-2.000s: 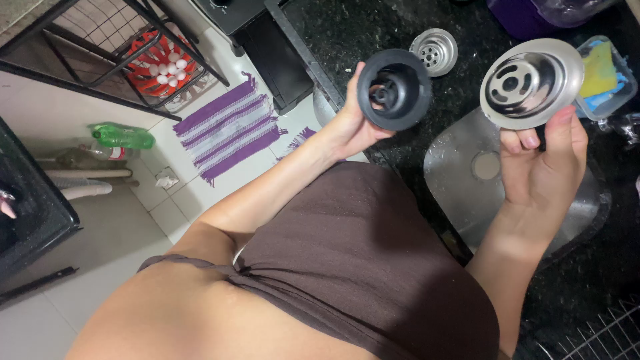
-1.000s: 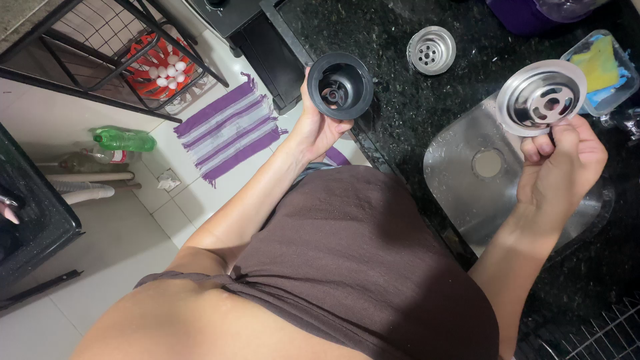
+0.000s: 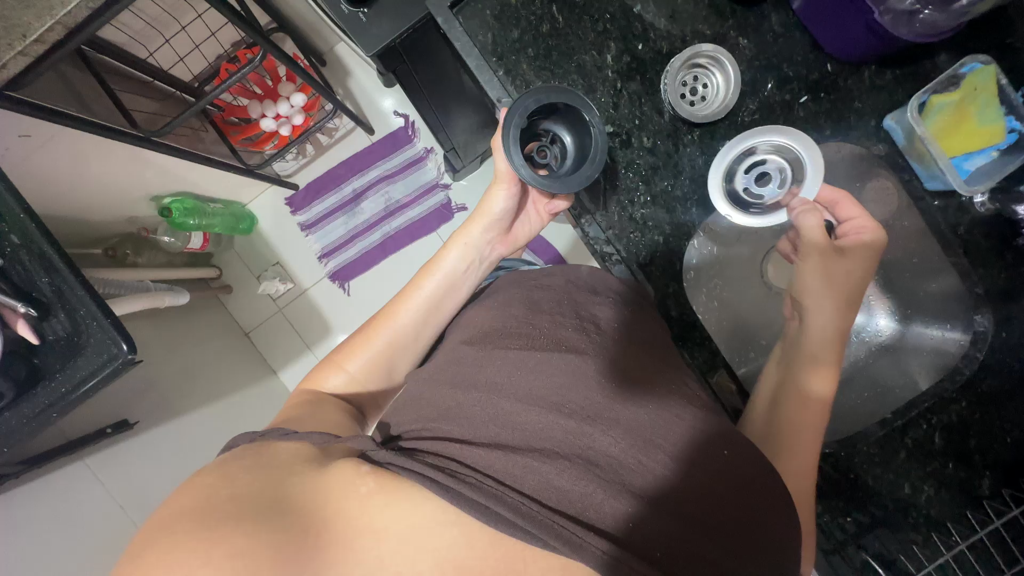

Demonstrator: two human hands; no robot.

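My left hand (image 3: pixel 520 200) holds a black plastic sink drain body (image 3: pixel 588 148) from below, its round opening facing the camera, above the counter's front edge. Between the thumb and fingers of my right hand (image 3: pixel 836 240) is the rim of a metal sink drain flange (image 3: pixel 724 172), held over the near corner of the stainless steel sink (image 3: pixel 904 360). A metal strainer basket (image 3: pixel 724 72) with holes in its base rests on the dark stone counter (image 3: pixel 632 88), apart from both hands. The sink's drain opening is partly hidden behind my right hand.
A clear plastic tub (image 3: pixel 920 120) with a yellow and blue sponge or cloth stands beyond the sink. A purple container (image 3: pixel 840 32) is at the counter's far side, and a wire rack (image 3: pixel 976 544) at the lower right. A striped rug (image 3: pixel 372 204) and green bottle (image 3: pixel 208 214) lie on the floor.
The flange in my right hand has moved left and down from near the tub to above the sink's edge. Since the earliest frame, my left hand has moved the drain body away from the strainer basket.
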